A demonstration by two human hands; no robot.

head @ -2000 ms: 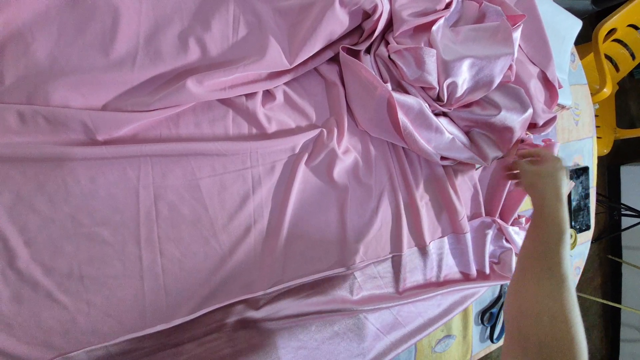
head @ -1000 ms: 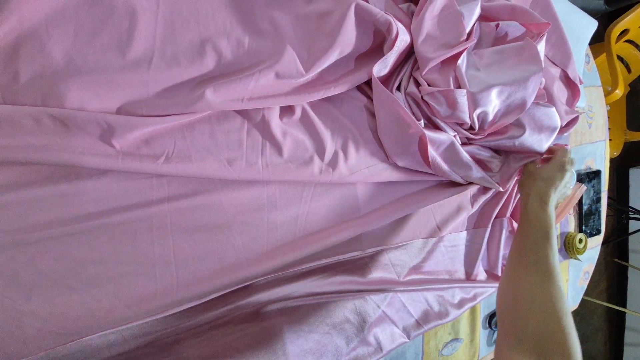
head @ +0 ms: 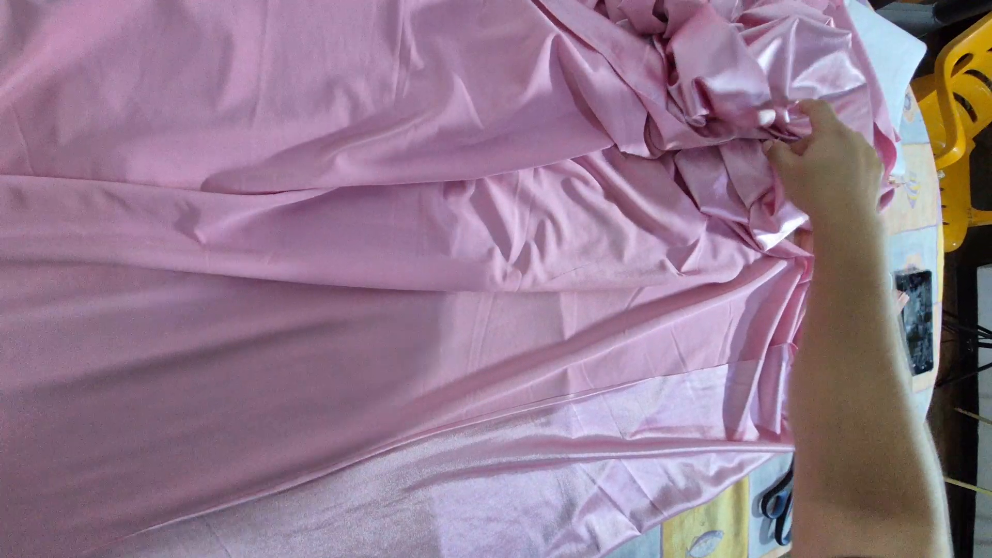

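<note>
Pink satin fabric [head: 349,325] spreads in long folds over most of the view, its dull side mostly up and a shinier strip along the lower edge. At the upper right the fabric is gathered in a crumpled heap [head: 721,70]. My right hand [head: 829,155] reaches up from the lower right and pinches a fold at the lower side of this heap between thumb and fingers. Just below the hand, bunched folds run toward my forearm, which hides part of them. My left hand is not in view.
A dark phone-like device [head: 918,322] lies near the right edge of the patterned tablecloth [head: 701,515]. Dark scissor handles [head: 777,504] show partly beside my forearm. A white cloth [head: 891,54] sticks out past the heap. A yellow plastic chair [head: 957,139] stands beyond the table, with dark cables below it.
My right hand has moved up, from the bunched folds beside the heap onto the heap's lower side. The heap has shifted upward. The yellow measuring tape seen a second ago is now out of sight.
</note>
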